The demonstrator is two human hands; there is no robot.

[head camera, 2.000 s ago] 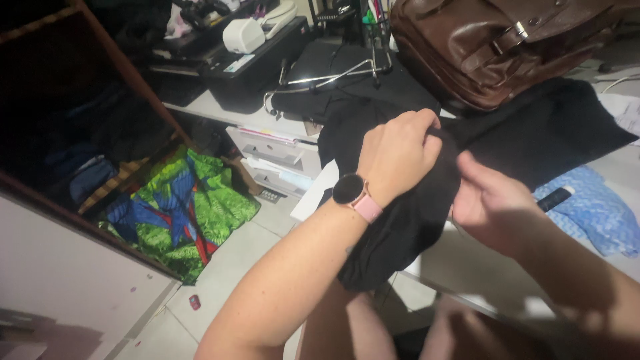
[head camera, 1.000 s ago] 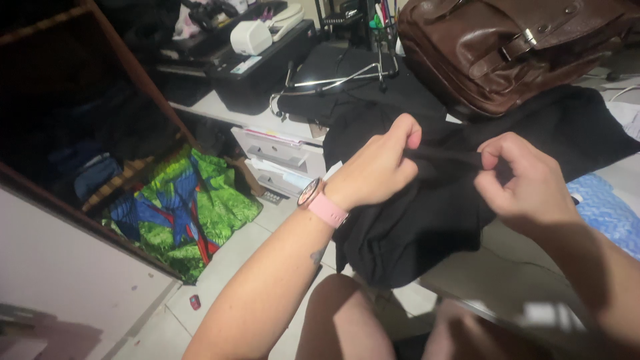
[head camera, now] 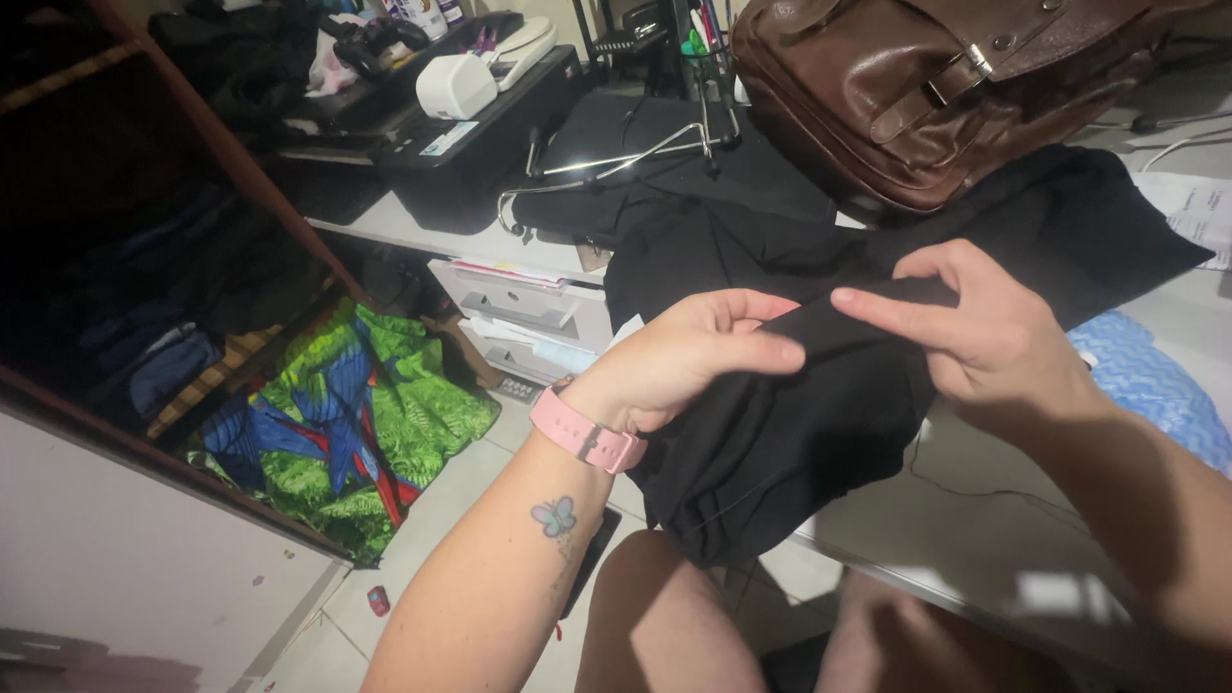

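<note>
A piece of black cloth [head camera: 770, 433], seemingly a garment, lies across the desk edge and hangs toward my knees. My left hand [head camera: 703, 356], with a pink watch strap [head camera: 587, 435] at the wrist, pinches a fold of it between thumb and fingers. Just to the right, my right hand [head camera: 991, 327] grips the same fold, its index finger stretched along the cloth toward my left fingertips. The cloth's far part reaches right, below a brown leather bag [head camera: 924, 106]. Part of the fold is hidden behind my fingers.
Behind the cloth are a wire stand [head camera: 616, 168] and a black printer [head camera: 481, 144] with a white device on it. White drawers [head camera: 525, 303] stand under the desk. Blue patterned fabric [head camera: 1145, 385] lies at the right. A green printed cloth [head camera: 423, 385] hangs at the open cabinet.
My left wrist has turned, so the strap's buckle now faces up instead of the watch face seen two seconds ago. My hands have come closer together on the cloth since one second ago.
</note>
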